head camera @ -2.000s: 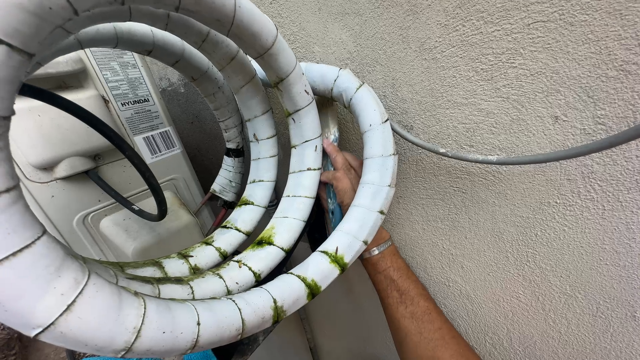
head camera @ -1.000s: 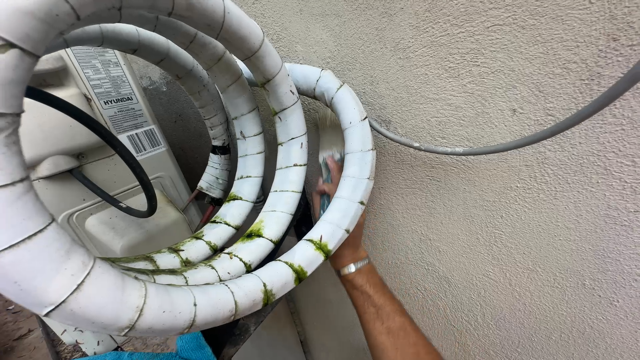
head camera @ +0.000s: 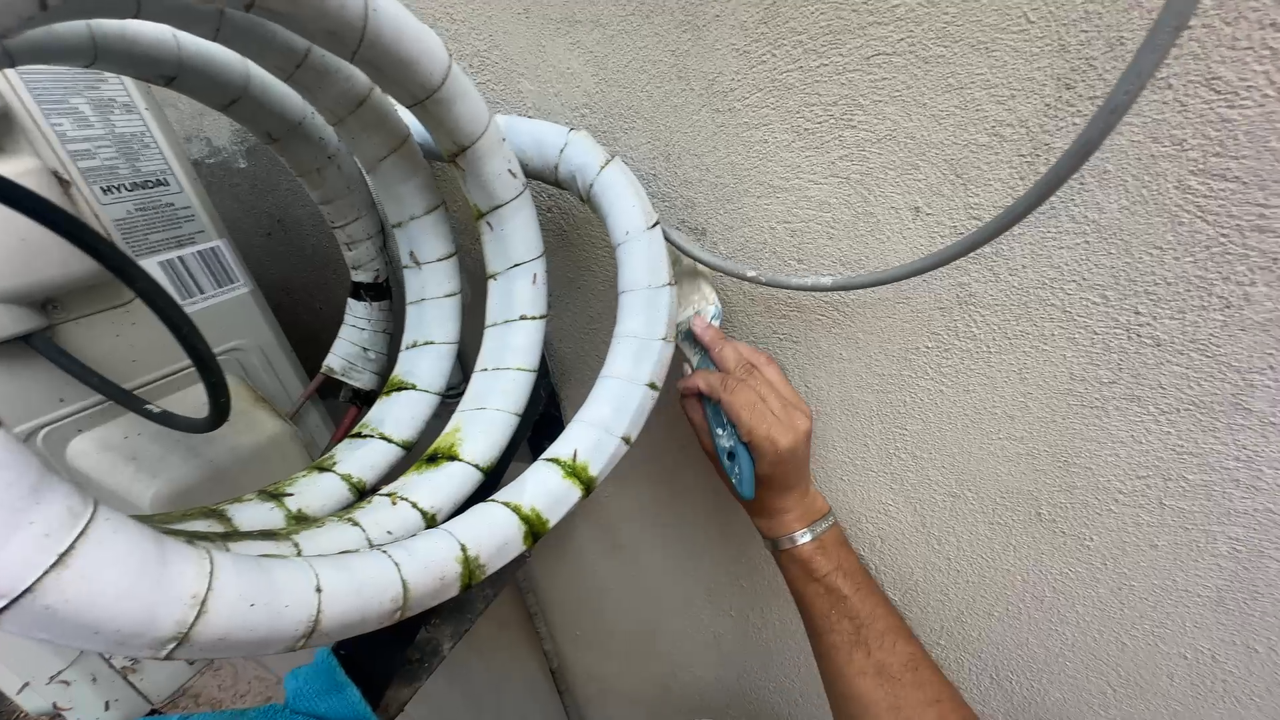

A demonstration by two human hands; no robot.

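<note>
My right hand, with a metal bracelet at the wrist, grips a blue-handled paintbrush. The brush's pale bristles point up against the rough plastered wall, just right of the outer loop of a white tape-wrapped pipe coil and under a thin gray cable. Patches of green moss cling to the lower part of the coil. My left hand is not in view.
At the left stands a beige Hyundai air-conditioner unit with a black cable looping in front. A dark support bracket lies below the coil, beside a turquoise cloth.
My right hand and the brush were partly behind the coil; now they show outside its outer loop, at its right. The view has shifted.
</note>
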